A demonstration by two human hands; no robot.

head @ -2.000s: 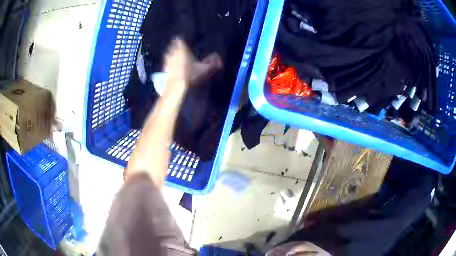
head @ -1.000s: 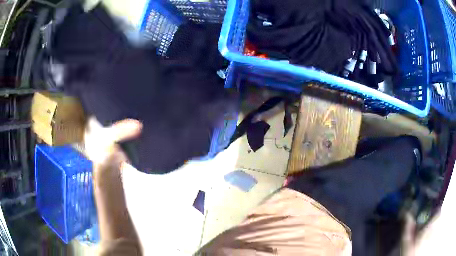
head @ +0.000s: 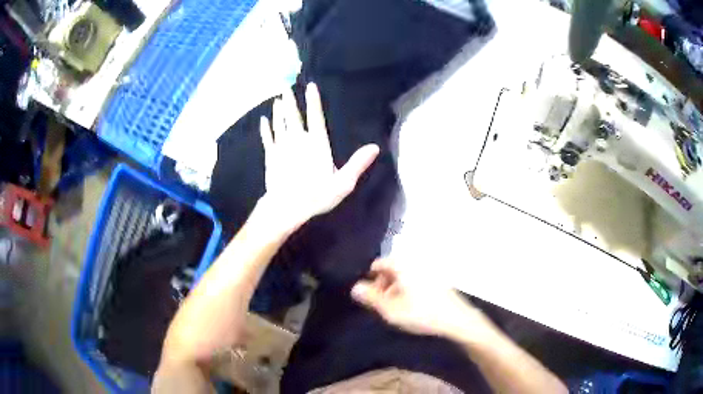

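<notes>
A dark garment panel (head: pixel 354 69) lies over the left part of the white sewing table (head: pixel 439 154) and hangs down over its front edge towards my lap. My left hand (head: pixel 308 158) lies flat on the panel with its fingers spread. My right hand (head: pixel 389 296) is at the panel's right side near the table's front edge, fingers bent; whether it pinches the cloth is not clear. The cream sewing machine (head: pixel 617 154) with red HIKARI lettering stands to the right, apart from the cloth.
A flat blue crate (head: pixel 166 85) is at the table's left. A blue crate (head: pixel 81 308) below left holds dark pieces. A small green item (head: pixel 657 286) lies by the machine. A wooden board (head: pixel 262 350) shows below my left forearm. A red item (head: pixel 27 214) is far left.
The view has turned from the blue crates of dark cloth to the sewing table. The dark cloth earlier lifted at my left hand no longer shows raised; both hands are now over the table's front area.
</notes>
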